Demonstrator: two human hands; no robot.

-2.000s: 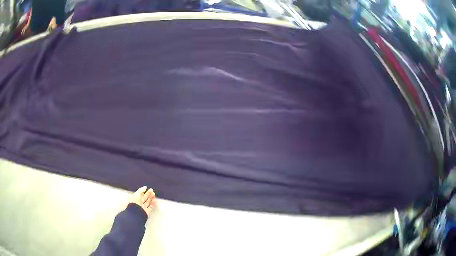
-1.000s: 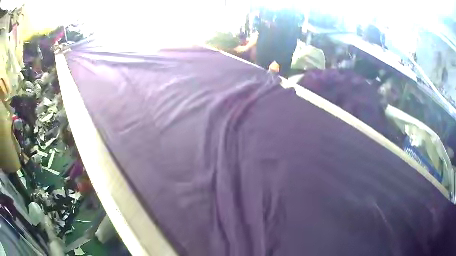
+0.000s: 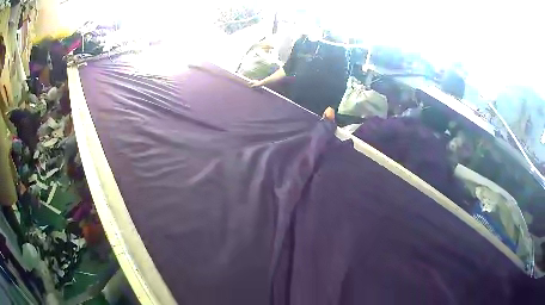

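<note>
Dark purple fabric (image 3: 203, 196) covers the long table (image 3: 107, 196), whose pale edges show at left and right. Thick folds run from the right edge toward the bottom middle, and finer wrinkles fan across the far part. At the far right edge a person in dark clothing (image 3: 317, 71) has one hand at the gathered fabric and the other arm reaching over the far part, where a thin tan stick (image 3: 221, 72) lies along the purple. Neither my left hand nor my right hand is in the picture.
Scraps (image 3: 51, 202) litter the green floor left of the table. To the right are a dark purple heap (image 3: 406, 149), a pale sack (image 3: 361, 100) and a white bag with blue stripes (image 3: 496, 208). The far end is washed out by glare.
The view has swung left along the table, and the hand seen at the near edge is gone. Since one second ago, the person's arm extends over the far fabric, and the folds have shifted.
</note>
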